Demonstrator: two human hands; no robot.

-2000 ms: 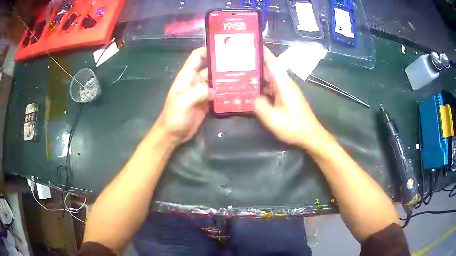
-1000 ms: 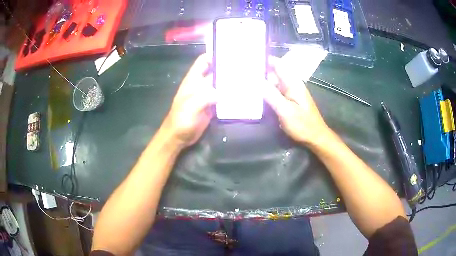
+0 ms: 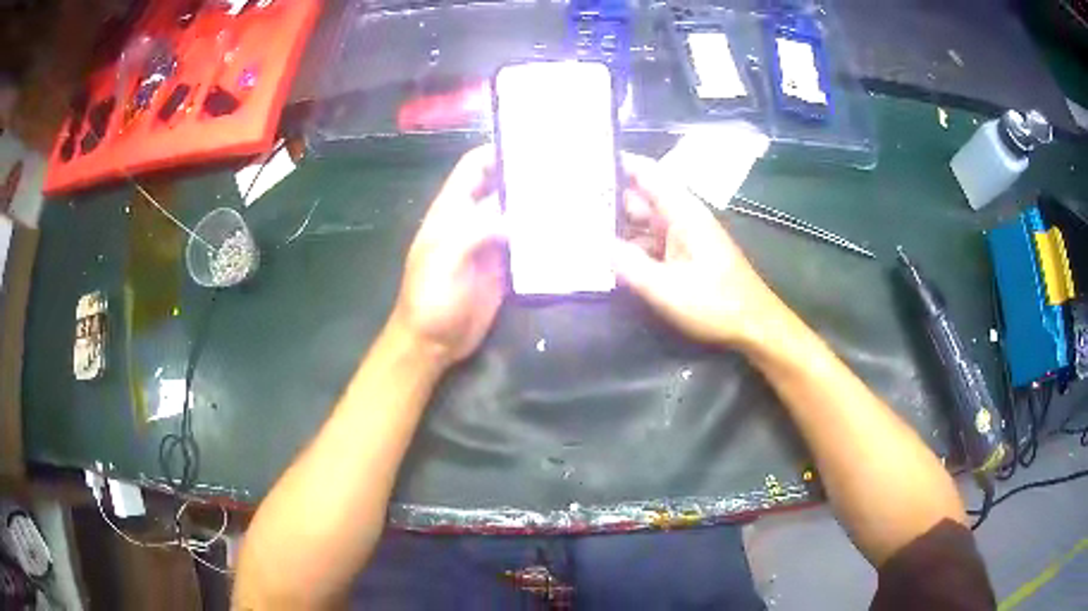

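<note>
A large dark-edged smartphone (image 3: 557, 179) is held upright above the mat at the top middle of the head view. Its screen glows plain white, and nothing on it can be read. My left hand (image 3: 456, 257) grips its left side, with the thumb near the lower left edge. My right hand (image 3: 686, 257) grips its right side, with the thumb at the lower right edge. The fingers behind the phone are hidden. Both hands are bare.
A clear tray (image 3: 853, 153) with blue and grey phones lies behind; a red parts tray (image 3: 257, 141) is back left. A screw cup (image 3: 223, 251) and small tin (image 3: 90, 335) lie left. White paper (image 3: 719, 159), tweezers (image 3: 802, 227), screwdriver (image 3: 949, 352), blue box (image 3: 1026, 298) and bottle (image 3: 996, 159) lie right.
The phone screen has gone from red with a clock and a panel to glowing white. Both hands still hold the phone, which sits slightly lower in the view. The whole view has shifted a little.
</note>
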